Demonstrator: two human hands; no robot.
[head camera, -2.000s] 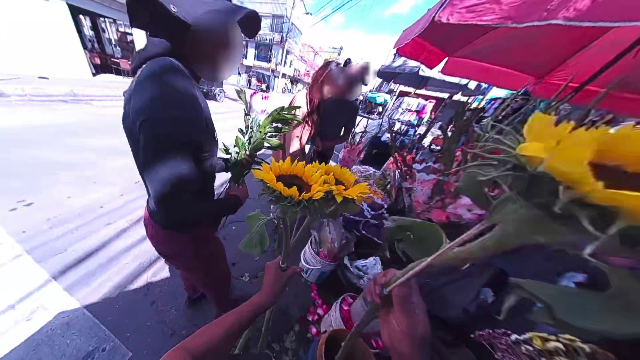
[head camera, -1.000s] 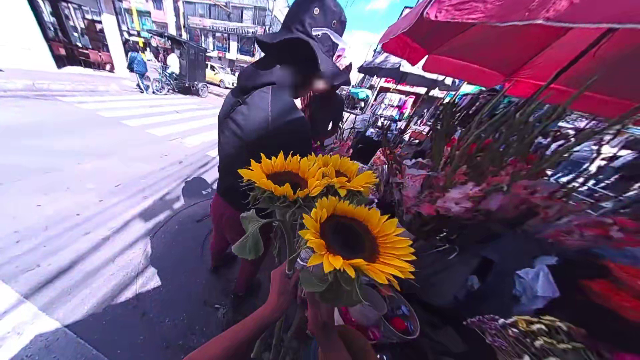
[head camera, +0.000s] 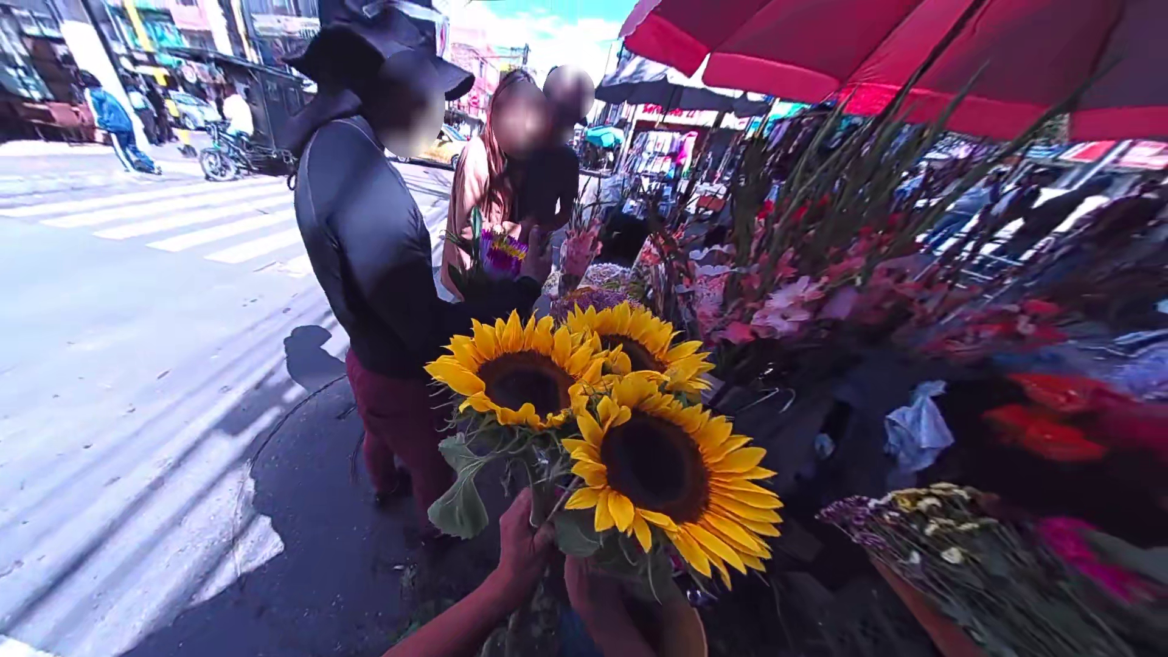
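Three sunflowers stand together at the centre, their heads facing up and outward. My left hand (head camera: 526, 544) is closed round the stems just under the rear left sunflower (head camera: 526, 380). Close beside it on the right, my right hand (head camera: 593, 589) grips the stem below the front sunflower (head camera: 657, 467), whose leaves and petals partly cover the fingers. Another sunflower head (head camera: 639, 347) sits behind these two. A broad green leaf (head camera: 461, 500) droops left of my left hand. The lower stems are mostly hidden by my hands and forearms.
A person in a dark hat and jacket (head camera: 360, 246) stands close ahead on the left, with two people beyond. Pink and red gladioli (head camera: 789, 306) fill the right side under a red umbrella (head camera: 876, 55). Bunches of small dried-looking flowers (head camera: 940, 538) lie lower right. Street and crosswalk (head camera: 210, 219) are left.
Two seconds ago one sunflower was apart at the right in my right hand; it came in beside the others a second ago. The hatted person has shifted. The view has turned somewhat.
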